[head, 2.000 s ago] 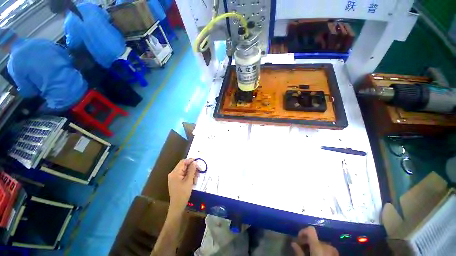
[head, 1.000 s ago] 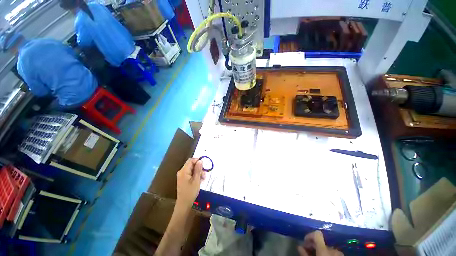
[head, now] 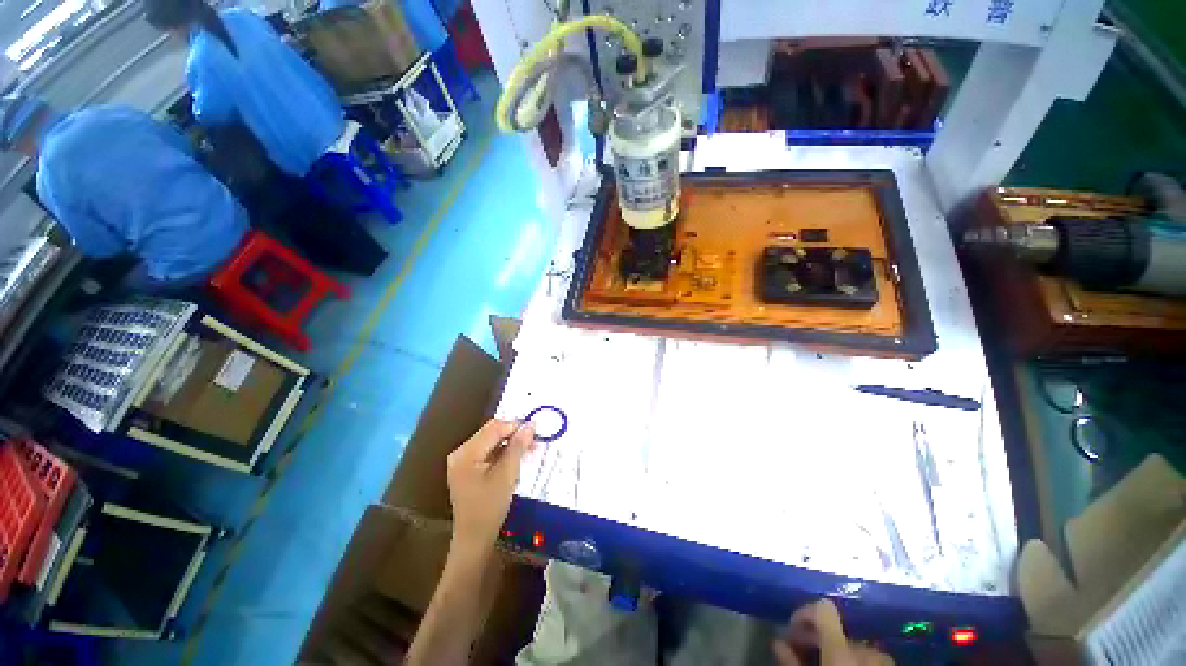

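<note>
My left hand (head: pixel 487 471) holds a thin black ring (head: pixel 548 423) at its fingertips, over the front left edge of the white paper cover (head: pixel 702 442). My right hand (head: pixel 827 638) is at the bottom edge, partly cut off, by the blue front edge; its fingers are curled and I cannot tell if it holds anything. The orange fixture board (head: pixel 728 221) in its black frame lies behind. The glue syringe (head: pixel 646 169) hangs over the black workpiece seat (head: pixel 648 258) at its left. A second black block (head: pixel 819 276) sits on the right side.
A thin dark stick (head: pixel 918 397) lies on the paper. A hot air gun (head: pixel 1106 251) rests on a wooden block at right, with loose rings (head: pixel 1087 439) below it. An open carton (head: pixel 1116 540) is at lower right. Two people in blue (head: pixel 137 195) are at upper left, by a red stool (head: pixel 276 286).
The ring has turned and sticks out further right from my left fingertips. The syringe has shifted slightly relative to the left seat. My right hand stays by the front edge.
</note>
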